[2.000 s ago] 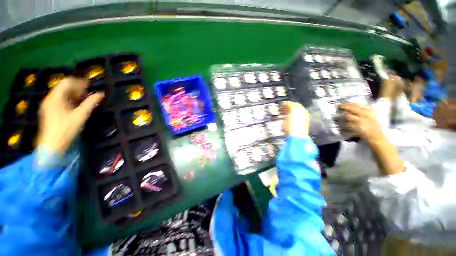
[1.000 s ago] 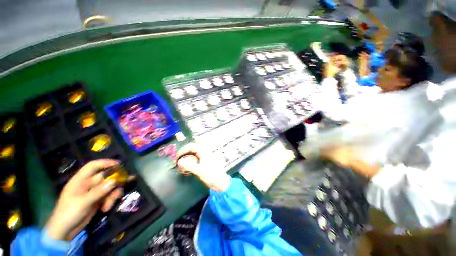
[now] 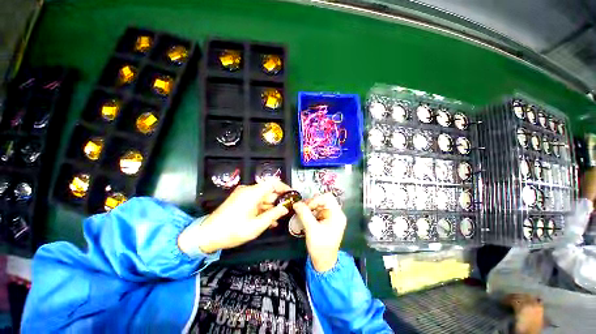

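Note:
My left hand [image 3: 245, 215] and my right hand [image 3: 321, 225] are close together in front of my body. My left fingertips hold a dark round housing [image 3: 287, 198] with an amber insert. My right fingertips touch its right side and also hold a pale round disc [image 3: 297, 225] just below it. Beyond my hands lies a black pocket tray [image 3: 247, 103] with amber-centred and wired units in its pockets and one empty pocket. The blue parts bin [image 3: 330, 129] holds red and pink wires, with more wires loose below it.
Two more black pocket trays [image 3: 150, 62] lie at the left. A clear blister tray [image 3: 421, 171] with silver-white discs is right of the bin, and a blister tray stack [image 3: 496, 173] is beyond it. A yellow pad [image 3: 428, 271] lies below. Another person's hand [image 3: 528, 316] shows lower right.
The view has swung back to the left. My left hand has brought the amber-centred housing over beside my right hand, and both hands now meet in front of my body.

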